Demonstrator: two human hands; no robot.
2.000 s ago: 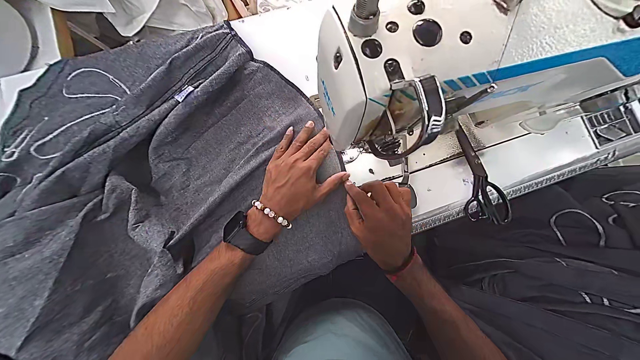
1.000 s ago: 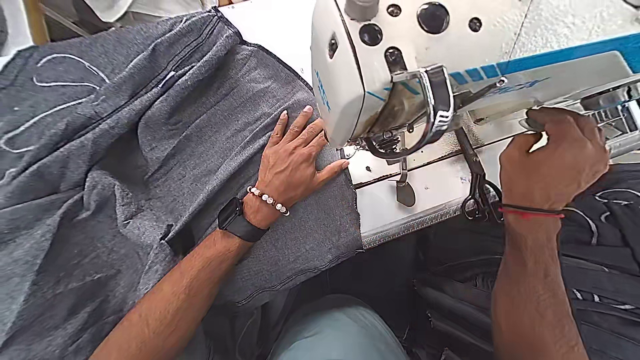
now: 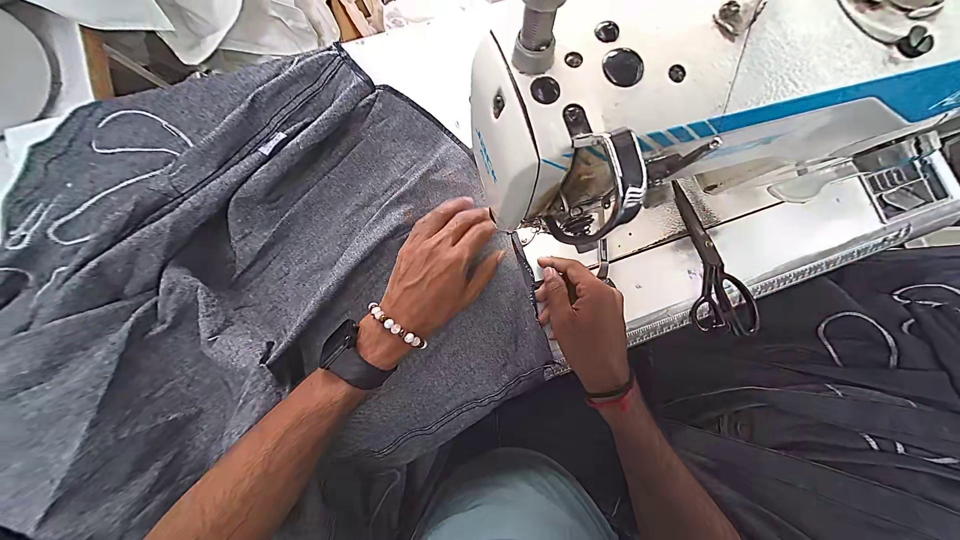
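Note:
A dark grey fabric garment (image 3: 330,225) spreads over the left side of the table, its right edge beside the needle area of a white and blue sewing machine (image 3: 510,135). My left hand (image 3: 442,266) lies on the cloth with fingers slightly spread, just left of the machine head. At the cloth's right edge is my right hand (image 3: 581,315), fingers curled and thumb near the index finger; whether it pinches the edge cannot be told. Black-handled scissors (image 3: 712,270) lie on the machine bed to the right of it.
Dark garments with white cords (image 3: 825,405) are heaped at the lower right. White cloth (image 3: 255,34) and a wooden frame (image 3: 96,64) stand at the upper left. A measuring strip (image 3: 787,281) runs along the table's front edge. My knee is below the table edge.
My right hand has come back left from the right part of the machine bed to the cloth's edge. My left hand remains on the cloth.

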